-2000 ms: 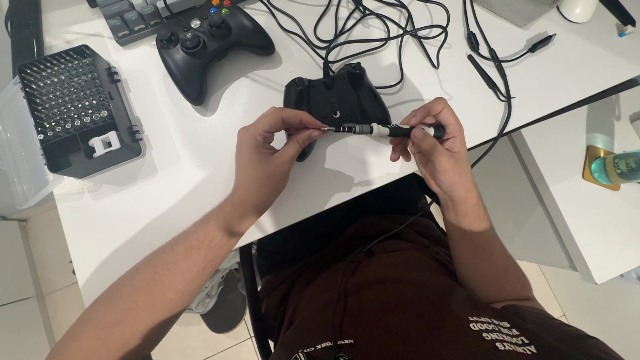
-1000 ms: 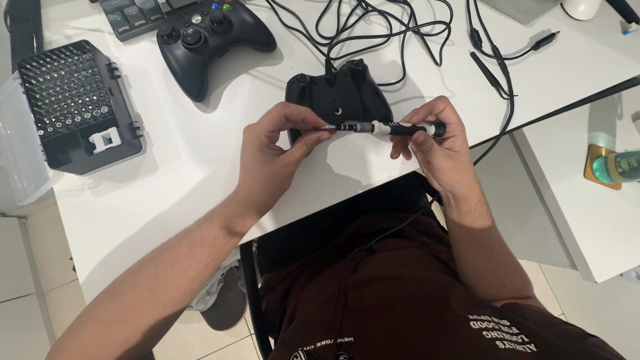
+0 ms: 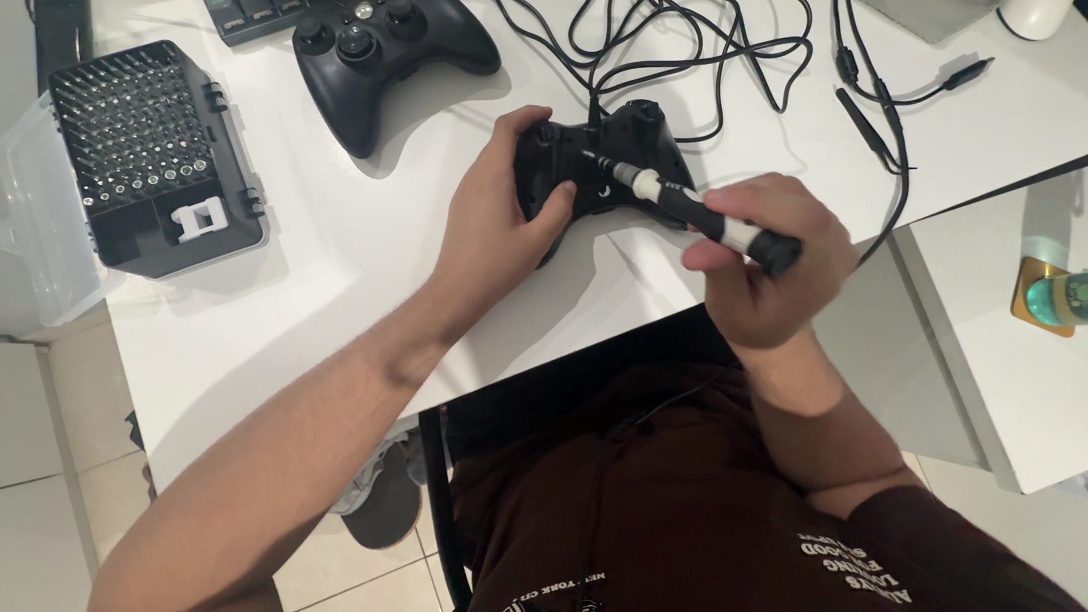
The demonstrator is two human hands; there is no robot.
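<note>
A black wired game controller (image 3: 633,153) lies back side up on the white desk. My left hand (image 3: 510,191) grips its left end, fingers behind it and thumb on the near side. In my right hand (image 3: 769,255) is a black and white precision screwdriver (image 3: 680,202), slanting up to the left. Its tip is over the controller's back; whether it touches the shell cannot be told. At the left sits a bit case (image 3: 153,153) with rows of metal screwdriver bits, a white plastic piece (image 3: 201,219) and a clear lid (image 3: 42,221) folded open.
A second black controller (image 3: 399,68) lies face up near the keyboard (image 3: 251,17). Black cable (image 3: 697,64) loops behind the held controller, and more cables (image 3: 892,127) run along the right. The desk's front edge is close to my body. A bottle (image 3: 1058,299) stands on the lower right surface.
My left hand has let go of the screwdriver's bit end and taken hold of the controller. My right hand has tilted the screwdriver, its tip now over the controller's back.
</note>
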